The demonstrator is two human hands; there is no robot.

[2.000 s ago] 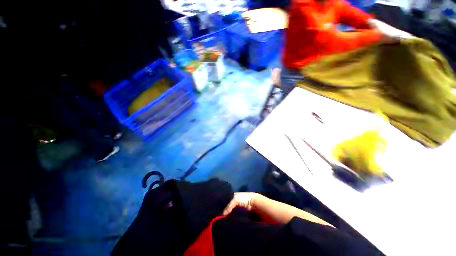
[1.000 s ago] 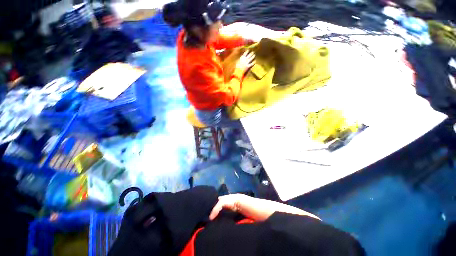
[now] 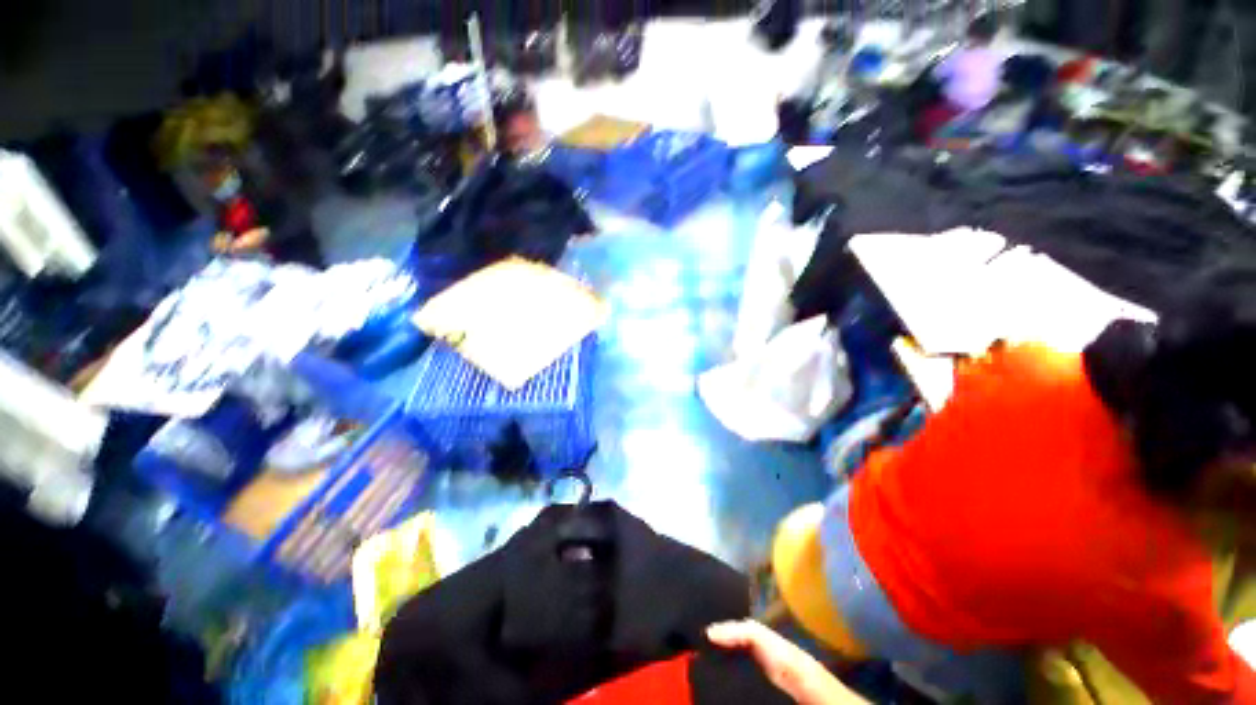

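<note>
A black garment (image 3: 551,606) with a collar hangs on a black hanger, whose hook (image 3: 570,482) sticks up at the bottom middle. A small pale label shows inside its neck. My right hand (image 3: 778,661) is at the garment's right side near the bottom edge, fingers on the dark cloth; it is partly cut off by the frame. A red strip shows below the garment. My left hand is not visible.
A person in an orange-red top (image 3: 1006,523) sits close on the right. A slatted blue crate (image 3: 510,400) with a cardboard sheet (image 3: 517,324) stands ahead. More crates and white bundles (image 3: 248,324) lie left. Dark cloth (image 3: 992,179) covers a table at back right.
The view has swung right, then forward along the floor. The seated person now appears closer at the right, and the white table has left view. The black garment shows more openly, still with my right hand.
</note>
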